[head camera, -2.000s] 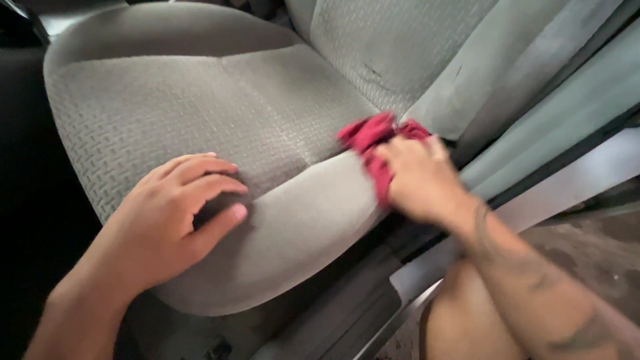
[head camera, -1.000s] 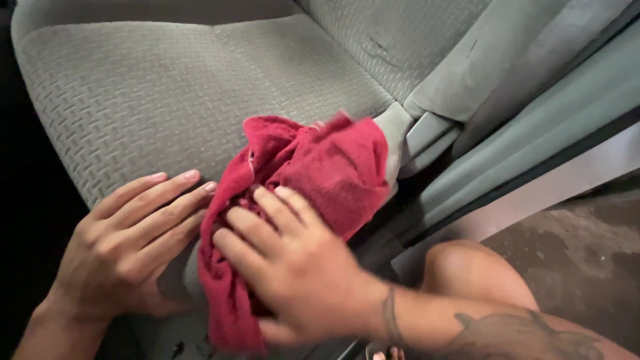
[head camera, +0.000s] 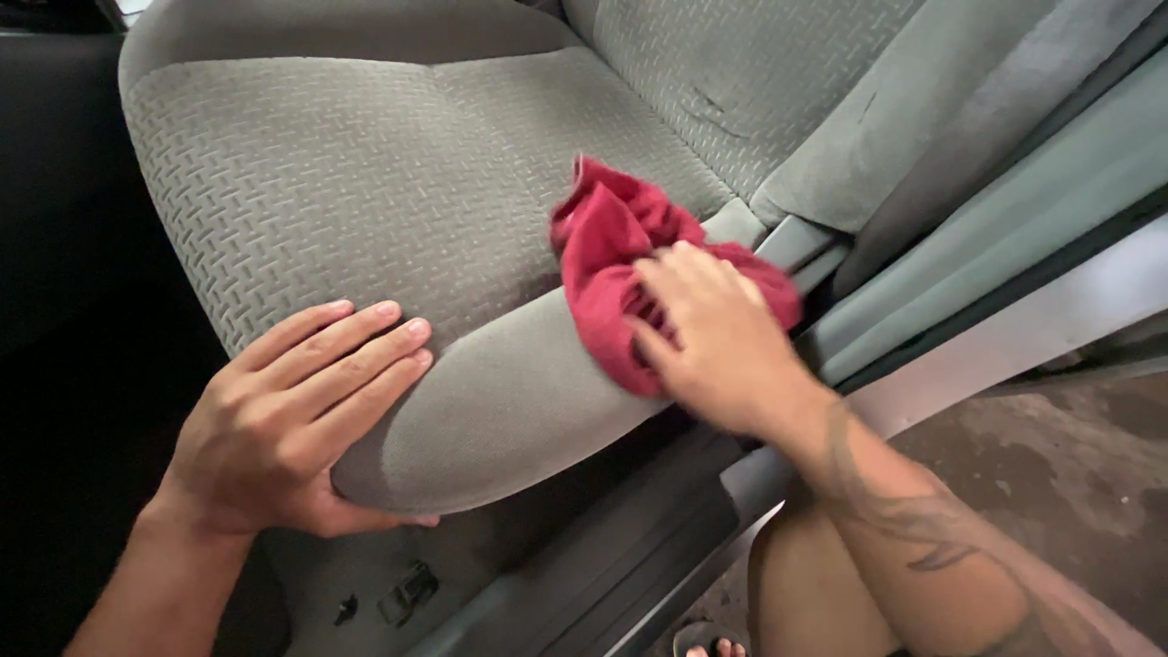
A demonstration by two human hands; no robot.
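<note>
A grey fabric car seat cushion (head camera: 365, 173) fills the middle of the view, joined to its seat backrest (head camera: 748, 82) at the upper right. My right hand (head camera: 716, 328) grips a bunched red cloth (head camera: 611, 274) and presses it on the cushion's side bolster, close to the backrest; the hand is blurred. My left hand (head camera: 310, 411) rests on the front corner of the cushion, fingers flat on top and thumb under the edge, holding no loose thing.
A door sill (head camera: 630, 547) runs below the seat. To the right stand the grey door pillar trim (head camera: 985, 201) and the wet-looking ground (head camera: 1049, 456) outside. A small metal bracket (head camera: 411, 593) lies low on the car floor. My knee and sandalled foot show at the bottom.
One second ago the cloth lay spread over the front part of the bolster; my right hand has moved with it toward the backrest. It is more bunched now. My left hand stays at the front corner.
</note>
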